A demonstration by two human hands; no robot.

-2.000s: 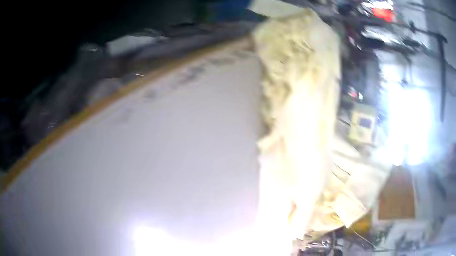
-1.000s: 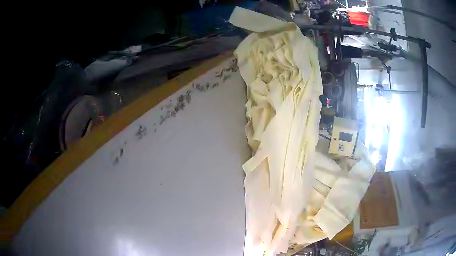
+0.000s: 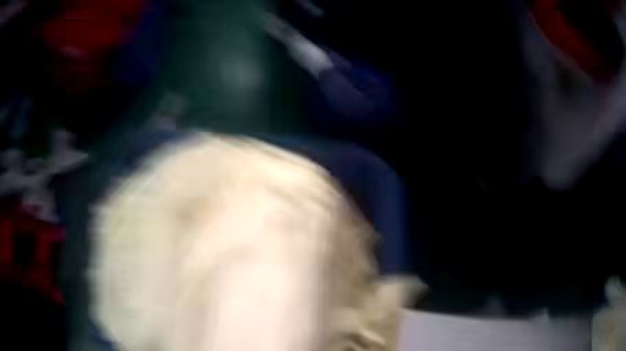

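Observation:
A heap of cream cloth (image 3: 137,260) fills the lower left and middle of the head view, strongly blurred. It lies in what looks like a blue tub, whose dark blue rim (image 3: 391,212) curves round its right side. A pale pinkish, overexposed shape (image 3: 268,295) runs up from the bottom edge over the heap. I cannot tell whether it is cloth or an arm. Neither my left hand nor my right hand can be made out.
A pale flat surface (image 3: 494,332) shows at the bottom right. Blurred red things lie at the top left (image 3: 89,34) and left edge (image 3: 31,250). Green floor (image 3: 233,75) shows behind the heap. A pale and red shape (image 3: 570,130) is at the upper right. Much else is dark.
The view has swung away from the white tabletop and the cream cloth piled along it. It now shows the cream heap low down, the dark blue rim and the floor, with heavy blur.

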